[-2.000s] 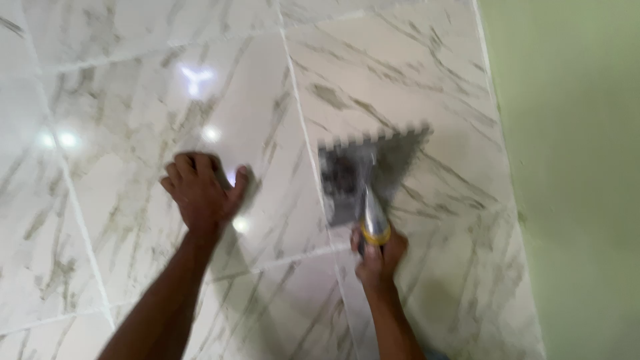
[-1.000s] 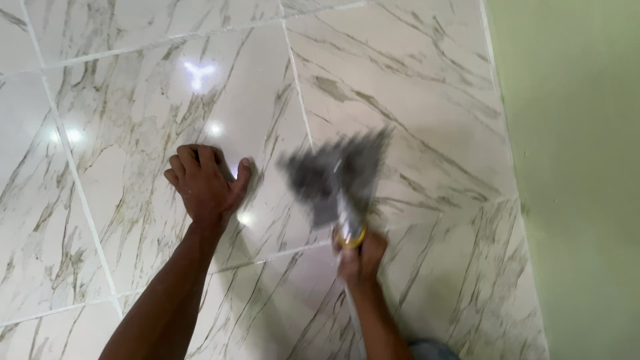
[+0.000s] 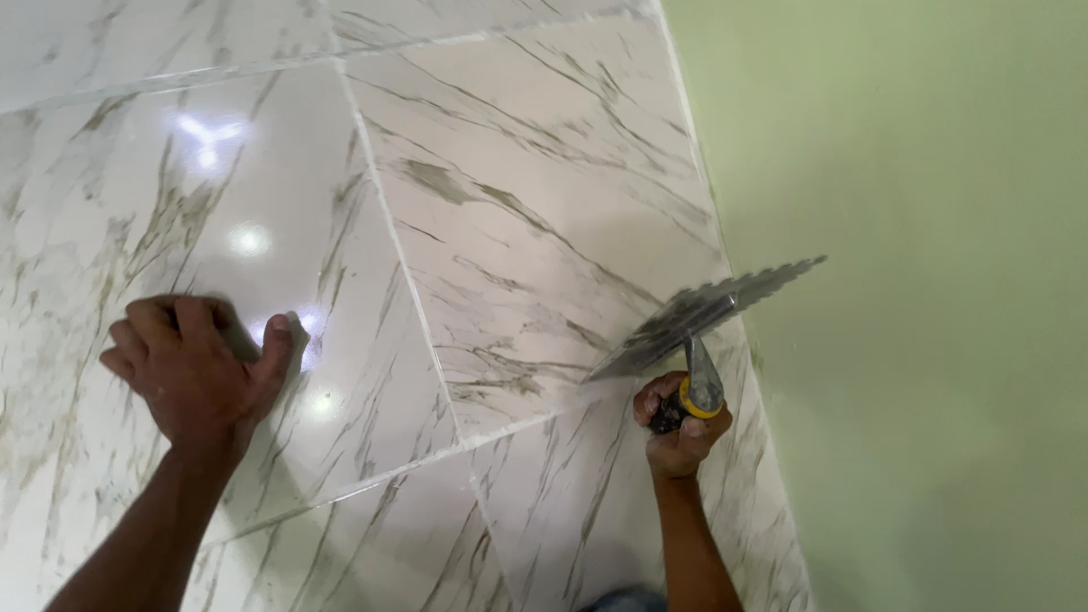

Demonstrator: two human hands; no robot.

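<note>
My right hand grips the black handle of a notched trowel with a yellow collar. The trowel's grey metal blade is tilted, its toothed edge up and its far corner overlapping the wall in view. Its lower left corner is close to a white grout joint; whether it touches is unclear. My left hand rests on a glossy marble-patterned floor tile, holding nothing, with thumb and fingers apart. Another marbled tile lies between that one and the wall, with white joints around it.
A light green wall rises along the right side, meeting the tiles at a white joint. Bright lamp reflections show on the tile by my left hand. A bit of blue cloth shows at the bottom edge.
The trowel in my right hand has moved right towards the wall and turned, so its blade now appears narrower and tilted. My left hand remains planted on the same tile.
</note>
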